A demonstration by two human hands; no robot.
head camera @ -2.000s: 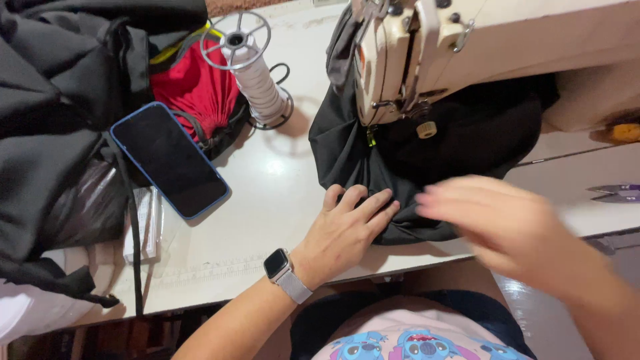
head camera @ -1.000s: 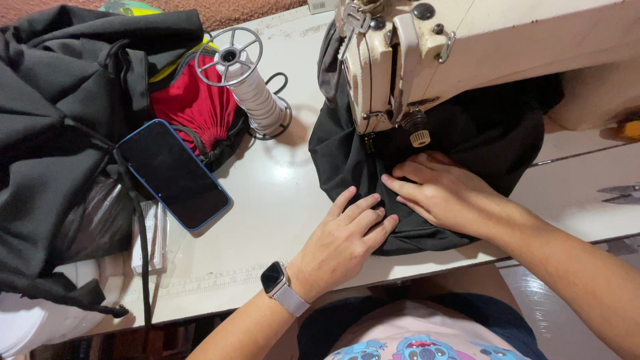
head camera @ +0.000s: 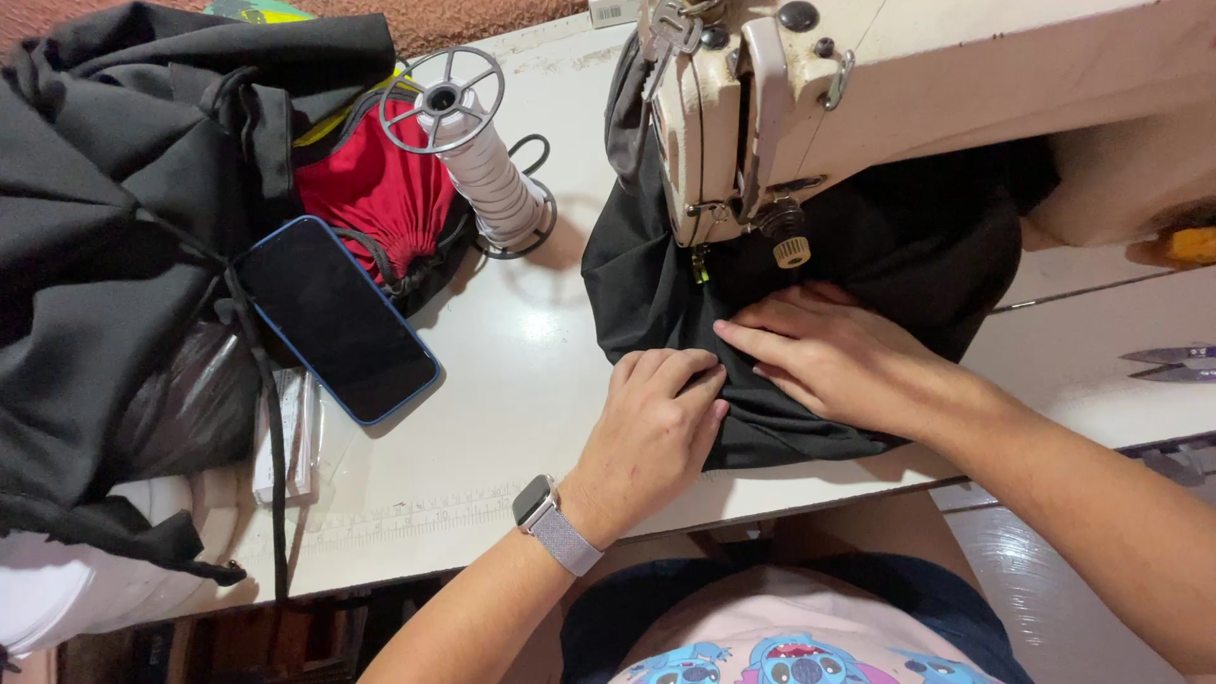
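Note:
Black fabric (head camera: pixel 646 285) lies bunched on the white table beneath the head of a beige sewing machine (head camera: pixel 950 85). My left hand (head camera: pixel 665 408), with a smartwatch (head camera: pixel 535 502) on its wrist, presses on the near left part of the cloth, its fingers curled; whether they pinch the cloth I cannot tell. Just right of it, my right hand (head camera: pixel 826 351) rests on the same cloth below the machine's knob (head camera: pixel 791 251), fingers stretched toward the left. The presser foot and needle area are mostly hidden; a small yellow-green glint shows there.
Left of the machine stand a spool of white elastic or tape (head camera: pixel 494 185) and a gathered red cloth (head camera: pixel 370 180). A phone (head camera: pixel 337 318) leans against a pile of black garments (head camera: pixel 114 237). Thread snips (head camera: pixel 1178 365) lie at the right; a ruler scale (head camera: pixel 418 518) marks the front edge.
My right hand, blurred above the near right of the cloth two seconds ago, has come to rest on it beneath the machine head. My left hand stays on the cloth.

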